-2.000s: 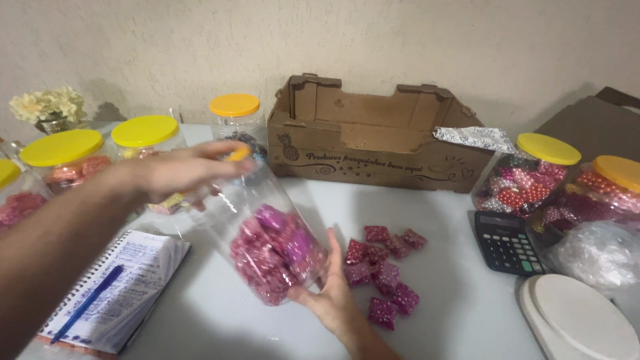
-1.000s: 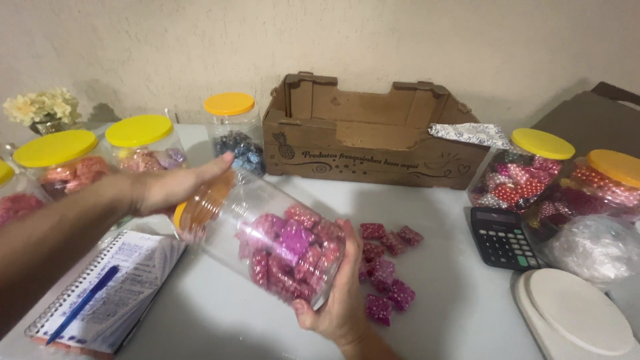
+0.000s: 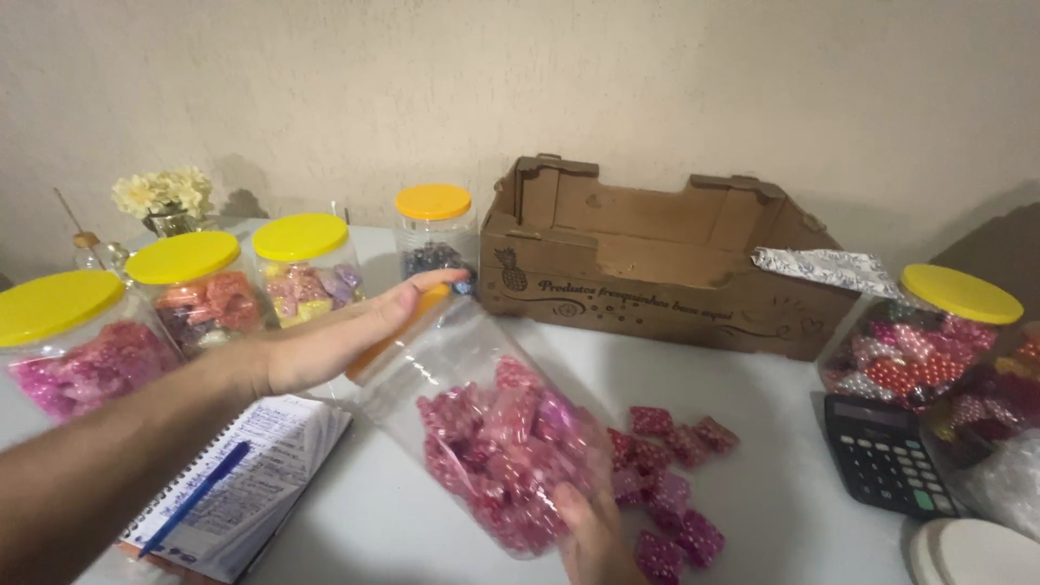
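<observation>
A clear plastic jar (image 3: pixel 504 439) with pink and red beaded packets inside is tilted in both hands, its orange lid (image 3: pixel 398 333) toward the upper left. My left hand (image 3: pixel 349 337) lies against the lid with its fingers extended. Around the lower right side of the jar, my right hand (image 3: pixel 589 512) grips the plastic; part of that hand is hidden behind it. Just right of the jar, several small packets of pink and red beads (image 3: pixel 670 496) lie loose on the grey-white table.
Yellow-lidded jars (image 3: pixel 301 268) stand left, near a spiral notebook (image 3: pixel 268 479) with a blue pen (image 3: pixel 195 500). Behind are an orange-lidded jar (image 3: pixel 435 236) and a cardboard box (image 3: pixel 650 301). At right are a calculator (image 3: pixel 886 455), another jar (image 3: pixel 934 349) and a white round object (image 3: pixel 991 552).
The jar has been turned about in my hands, with the lid staying toward the left and the packets shifting inside. The loose packets on the table have not plainly moved.
</observation>
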